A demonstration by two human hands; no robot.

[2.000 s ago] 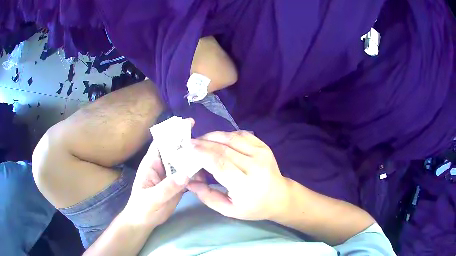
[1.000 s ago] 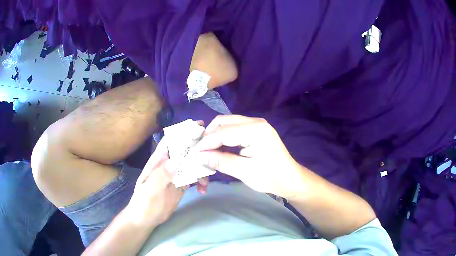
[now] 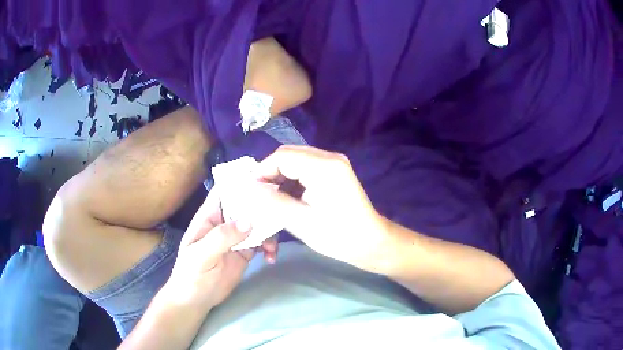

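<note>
A loose stack of small white paper tickets [image 3: 240, 195] is held over my lap. My left hand [image 3: 205, 256] grips it from below, with the thumb on its lower edge. My right hand [image 3: 321, 205] is bent over the stack's right side, and its fingertips touch the upper slips; whether they pinch one is hard to tell. A white ticket [image 3: 255, 109] lies by my knee at the edge of the purple cloth [image 3: 410, 55]. The print on the tickets is too bright to read.
Another small white ticket pile [image 3: 497, 29] rests on the purple heap at upper right. A tiny white label [image 3: 529, 214] lies lower right, near white strips [image 3: 612, 199]. Dark scraps cover the pale floor [image 3: 61, 116] at left. A blue-clad leg [image 3: 37, 301] shows at lower left.
My right hand has shifted over the stack, its fingers more curled than before. The stack is turned a little in my left hand. The view has shifted slightly, moving the cloth and far tickets up.
</note>
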